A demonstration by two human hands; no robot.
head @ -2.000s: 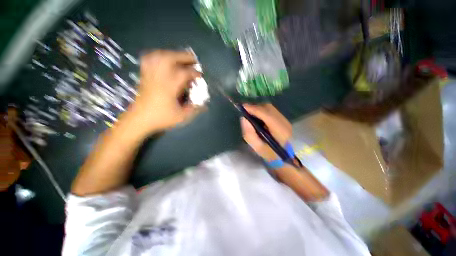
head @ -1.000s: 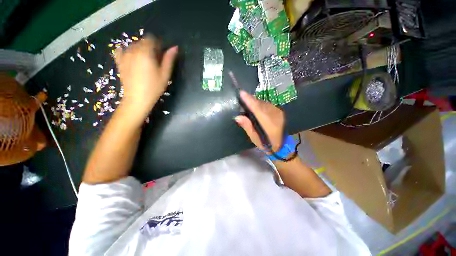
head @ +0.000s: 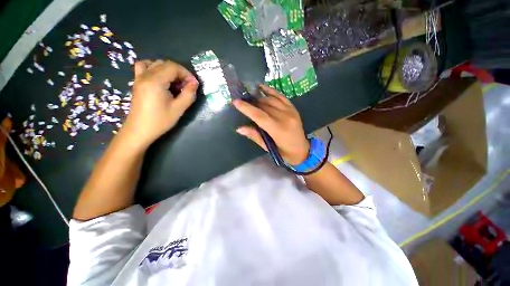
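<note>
A small green and silvery circuit board lies alone on the dark mat between my hands. My right hand, with a blue wrist strap, holds the black soldering iron; its tip end is blurred beside the board's right edge. My left hand is just left of the board, thumb and fingers curled close together; whether anything small is between the fingertips cannot be told. Small white and yellow components are scattered left of my left hand. Overlapping boards lie beyond my right hand.
A tray of dark glittery grains is at the upper right. A round yellowish holder with a silvery tangle sits at the bench edge. An open cardboard box stands below it. An orange fan is at the far left, with a pale cord.
My left hand has come back from over the components, fingers now curled near the board. My right hand and the iron have moved closer to the board. The view has shifted.
</note>
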